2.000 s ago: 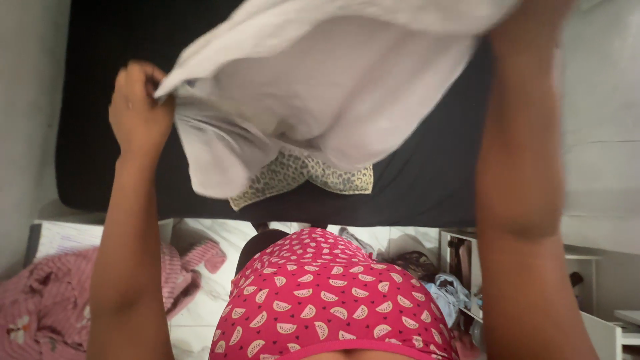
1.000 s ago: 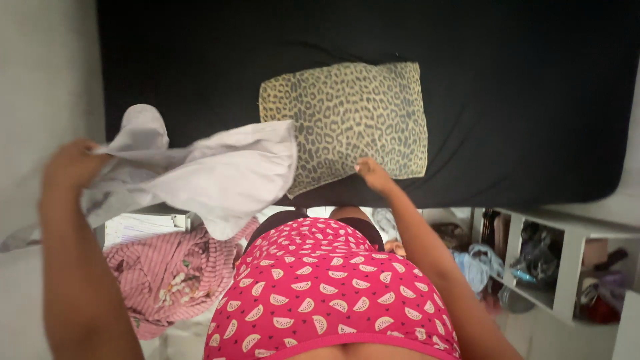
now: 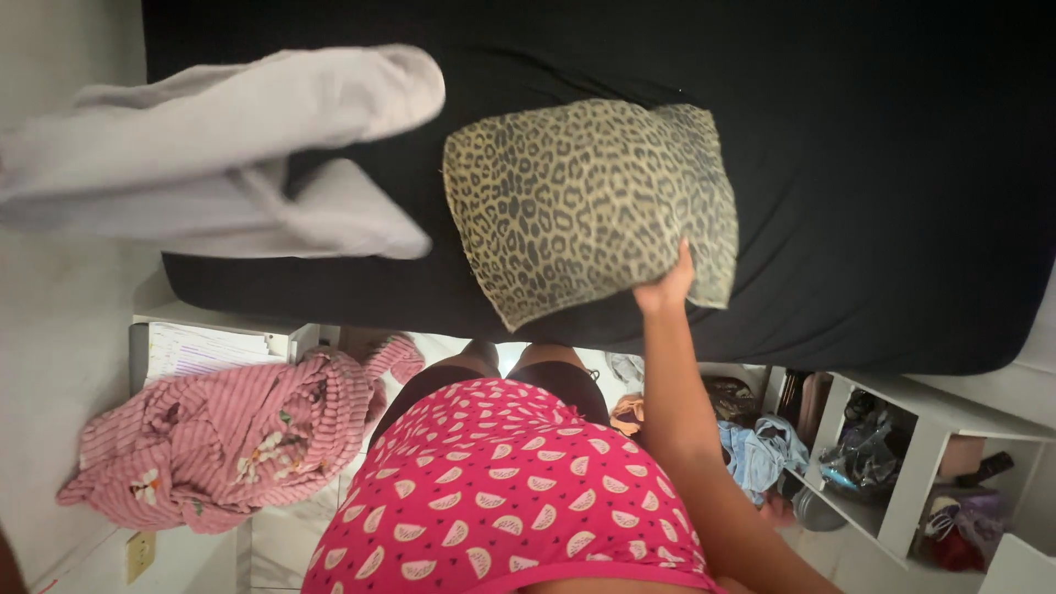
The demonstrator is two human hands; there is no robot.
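A leopard-print pillow (image 3: 577, 198) lies on a bed covered with a black sheet (image 3: 866, 190). My right hand (image 3: 668, 285) grips its lower right edge, with the thumb on top and the other fingers hidden beneath. A pale grey-white cloth (image 3: 247, 132), blurred by motion, stretches from the left edge of the view over the left part of the bed. My left hand is out of view; only a sliver of the arm shows at the lower left edge.
A pink striped garment (image 3: 223, 437) hangs in a heap at the left, beside papers (image 3: 206, 351) on a white surface. White open shelves (image 3: 895, 470) with bags and small items stand at the right, near light blue cloth (image 3: 759, 454). A wall runs along the left.
The pale cloth, earlier held up over the bed by both hands, has moved left, uncovering the pillow. My left hand has left the view. My right hand is on the pillow, as one second ago.
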